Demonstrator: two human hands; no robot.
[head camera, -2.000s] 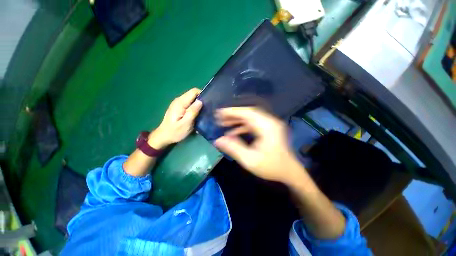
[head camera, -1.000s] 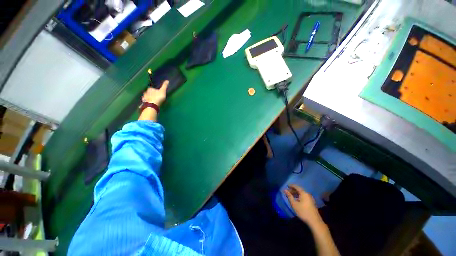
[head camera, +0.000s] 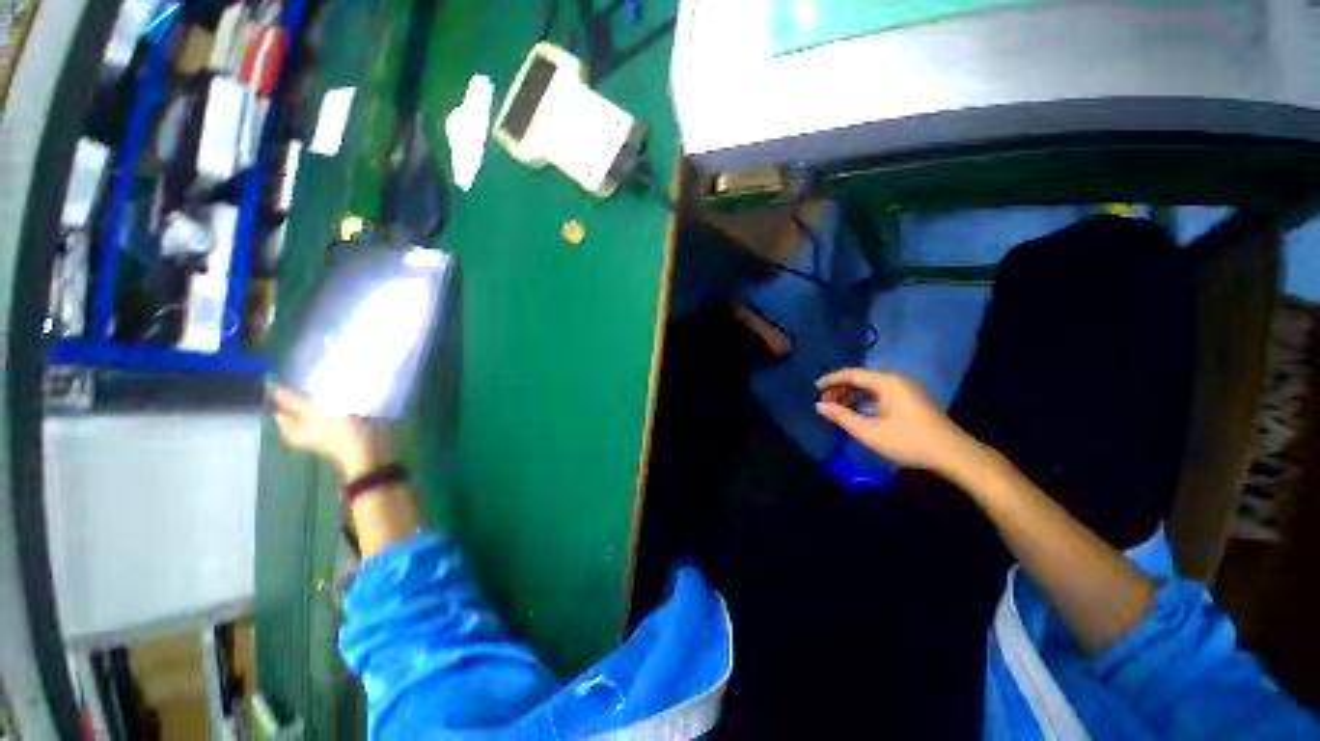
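Observation:
My left hand (head camera: 322, 432) holds the near edge of a display panel (head camera: 369, 326), which reflects bright light over the left part of the green bench. A small gold tab (head camera: 350, 227) shows at the panel's far edge. My right hand (head camera: 873, 411) is off the bench above my dark lap, fingers curled and apart, with nothing seen in it. Another dark panel (head camera: 416, 191) lies just beyond the held one, blurred.
A cream handheld tester (head camera: 569, 122) with a dark cable, a white cloth (head camera: 468, 132) and a tan disc (head camera: 573, 232) lie on the green bench (head camera: 543, 420). The grey machine edge (head camera: 984, 90) is at upper right. A blue-framed rack (head camera: 109, 217) stands left.
The view has turned, so the bench now runs upright. My left hand, earlier reaching onto a dark panel lying on the bench, now holds a panel that shines. My right hand stays over my lap.

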